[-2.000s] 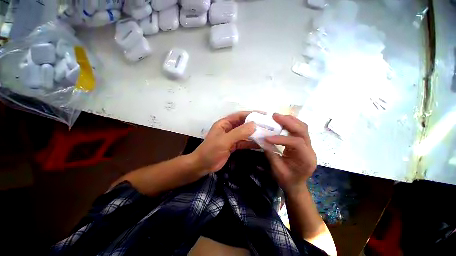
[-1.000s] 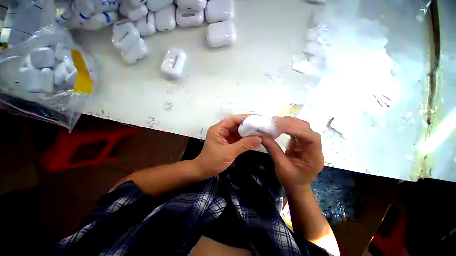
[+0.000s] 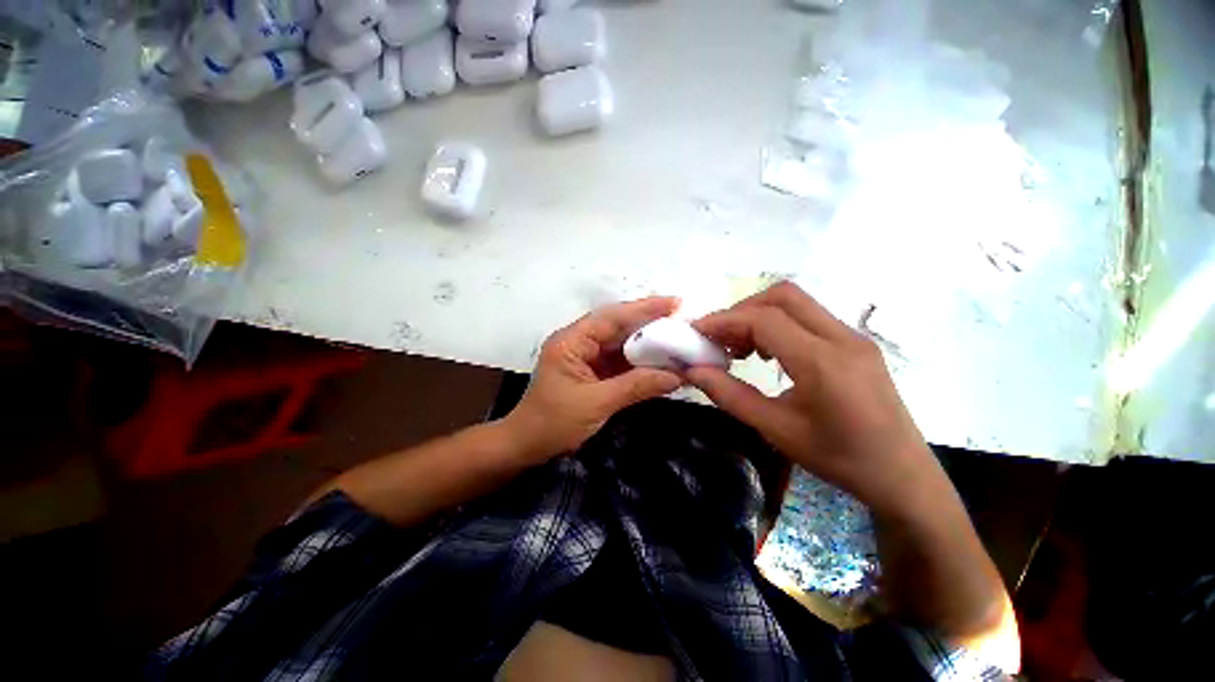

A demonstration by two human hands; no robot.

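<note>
A small glossy white plastic case (image 3: pixel 666 344) is held in front of me at the bench's front edge, tilted with a narrow side showing. My left hand (image 3: pixel 576 380) grips its left end between thumb and fingers. My right hand (image 3: pixel 810 377) holds its right end with thumb and bent forefinger. The fingers cover both ends of the case. A small dark mark shows on its left part.
Loose white cases (image 3: pixel 428 63) stand at the far left, one case (image 3: pixel 454 180) nearer. Blue-marked cases (image 3: pixel 243 47) lie beside them. A clear bag (image 3: pixel 120 200) with cases and a yellow strip (image 3: pixel 213 211) is at left. Clear film pieces (image 3: pixel 829 127) lie right, partly in glare.
The case has turned from its marked broad face to a narrower side. My right hand and forearm have swung outward to the right. The view has shifted slightly.
</note>
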